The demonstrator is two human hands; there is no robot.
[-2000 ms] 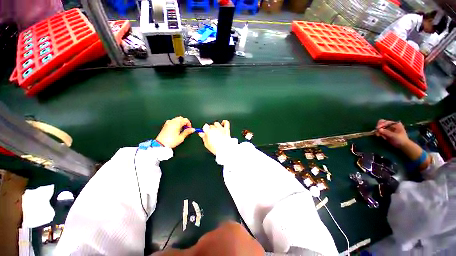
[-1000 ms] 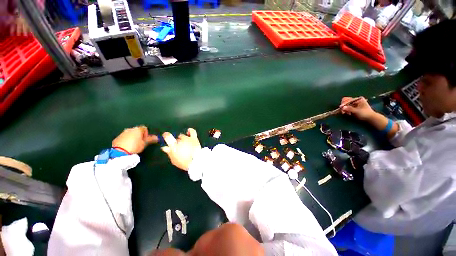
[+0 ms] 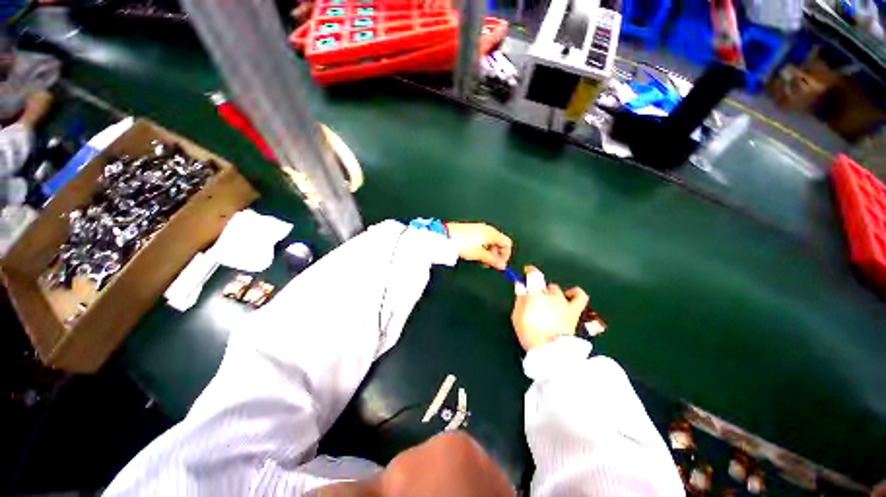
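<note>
My left hand (image 3: pixel 483 244) and my right hand (image 3: pixel 546 309) are close together over the green surface, fingertips facing each other. A thin bright-blue tool (image 3: pixel 515 278) spans the small gap between them, its ends in the fingertips of both hands. Any small workpiece at the fingertips is hidden or too small to tell. A flex circuit module (image 3: pixel 592 322) lies just right of my right hand. A light-blue wrist strap (image 3: pixel 427 225) with a thin cord is on my left wrist.
An open cardboard box (image 3: pixel 85 344) of metallic parts stands at left, beside white wipes (image 3: pixel 247 241), a round cap (image 3: pixel 297 254) and modules (image 3: pixel 249 289). A metal post (image 3: pixel 282 107) rises before it. White strips (image 3: pixel 440 399) lie near me; more modules (image 3: pixel 746 470) lie lower right. Red trays (image 3: pixel 398 44) are across.
The view has turned left and tilted, bringing the cardboard box into sight and taking the neighbour at right out of view. Both hands remain together at the blue tool.
</note>
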